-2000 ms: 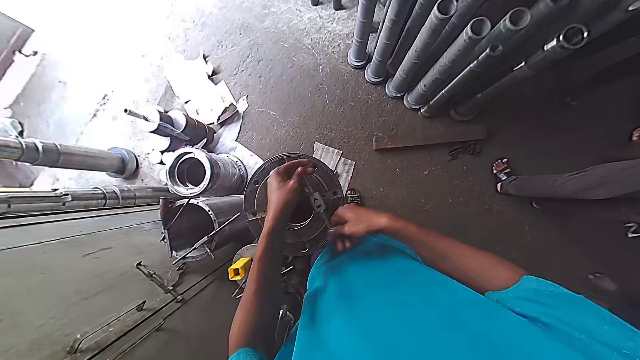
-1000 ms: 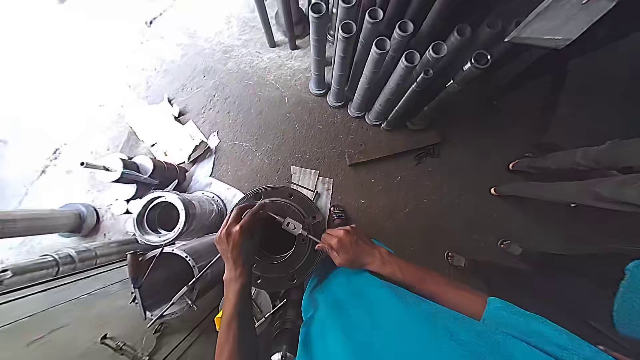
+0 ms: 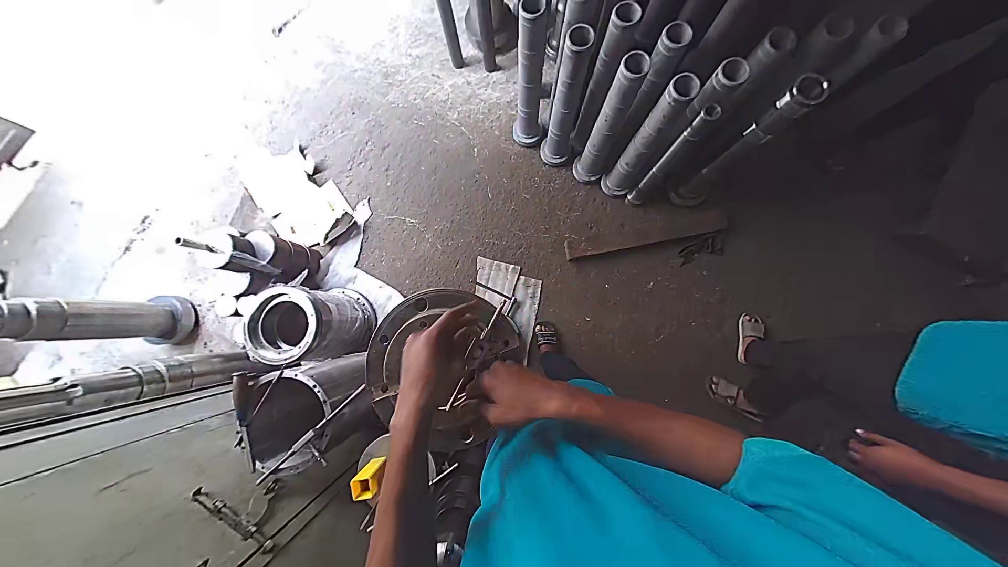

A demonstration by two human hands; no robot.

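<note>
A round metal flange (image 3: 417,307) with bolt holes around its rim lies in front of me. Over it is a tap wrench (image 3: 492,323), a slim bar with a wider middle, slanting between my hands. My left hand (image 3: 437,350) is raised over the flange beside the wrench's upper part; blur hides whether its fingers touch the bar. My right hand (image 3: 508,394) is curled at the wrench's lower part, near the flange's right side, and its exact hold cannot be made out. The flange's centre is partly covered by both hands.
Flanged metal cylinders (image 3: 346,319) lie left of the flange, with a hammer (image 3: 242,402) at the lower one. A yellow block (image 3: 368,479) sits below. Upright grey pipes (image 3: 563,94) stand at the top. A flat bar (image 3: 646,236) lies on the floor. Another person's hand (image 3: 890,457) shows at right.
The tool lay across the flange's opening between my hands one second ago; now it slants more steeply toward the flange's right side. My hands have come closer together. The other person shows more at right.
</note>
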